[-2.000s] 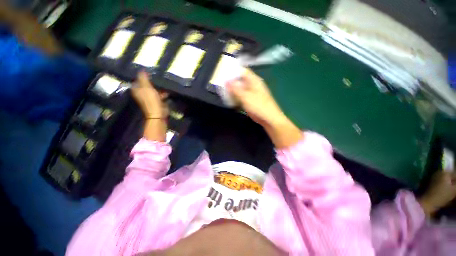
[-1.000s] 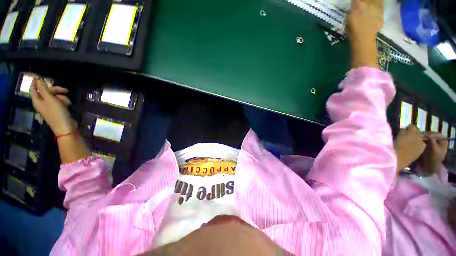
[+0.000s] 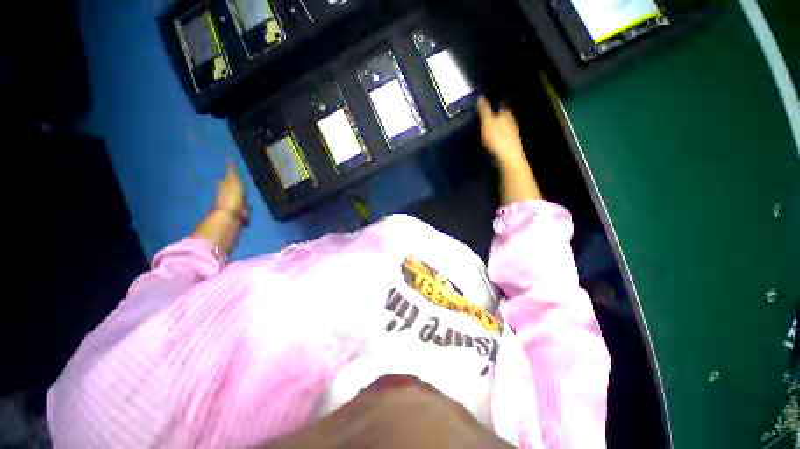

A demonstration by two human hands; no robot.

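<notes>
A black phone tray (image 3: pixel 379 163) lies slanted between my hands, below bench level. It holds a row of several open phone units. Three show bright white batteries (image 3: pixel 340 137), and the leftmost battery (image 3: pixel 288 163) looks greyer. My left hand (image 3: pixel 230 200) is beside the tray's left end, with a gap to it, fingers pointing up and apart, empty. My right hand (image 3: pixel 502 136) is at the tray's right end, fingertips by its near corner. The hand is blurred, and I cannot tell if it touches or grips the tray.
Another tray (image 3: pixel 307 54) with phone units lies just beyond, at the upper left. The green bench mat (image 3: pixel 693 202) is at the right, with small scraps (image 3: pixel 772 295). A tray on its far part (image 3: pixel 561 54) holds a phone unit. Blue floor shows at the left.
The view has swung left towards the lower trays. My right hand has left the far side of the bench and come down to the tray's right end. My left hand has moved to its left end.
</notes>
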